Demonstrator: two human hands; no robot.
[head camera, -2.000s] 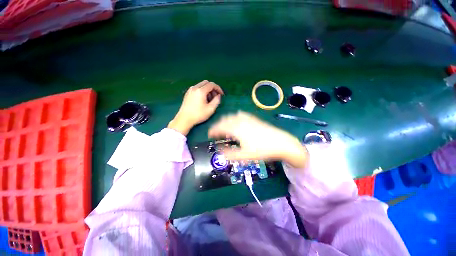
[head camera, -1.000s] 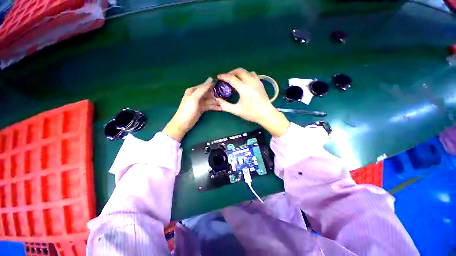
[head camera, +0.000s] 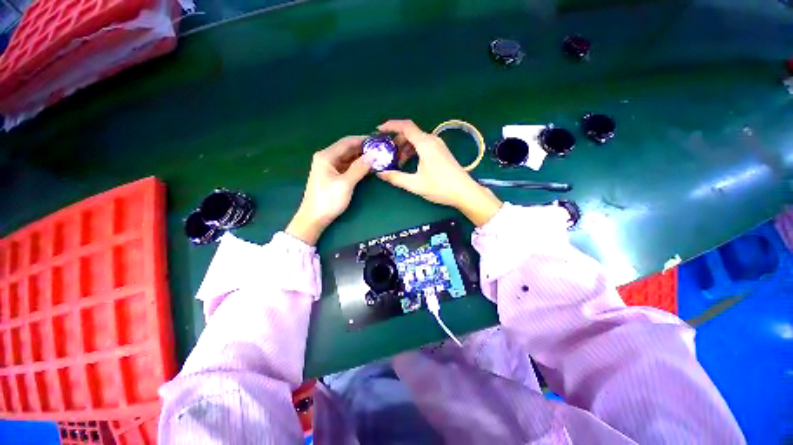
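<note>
My left hand (head camera: 335, 184) and my right hand (head camera: 431, 170) hold one round watch module (head camera: 380, 153) between their fingertips, above the bench behind the fixture. Its face shines whitish purple. The black test fixture board (head camera: 353, 300) lies nearest my body. Its round black socket (head camera: 380, 271) is empty and dark. The blue circuit board (head camera: 423, 276) sits on its right half, with a white USB cable (head camera: 443, 322) plugged in.
Stacked black modules (head camera: 220, 209) lie at left beside my sleeve. A red tray (head camera: 87, 295) stands far left, another (head camera: 83, 52) at upper left. A tape roll (head camera: 476, 144), grey stick (head camera: 524, 184), white scrap (head camera: 532, 156) and several black modules (head camera: 598, 128) lie at right.
The lit module has left the socket, which is now dark. Both hands came together behind the fixture and hold a module, whose face now looks brighter than a second ago.
</note>
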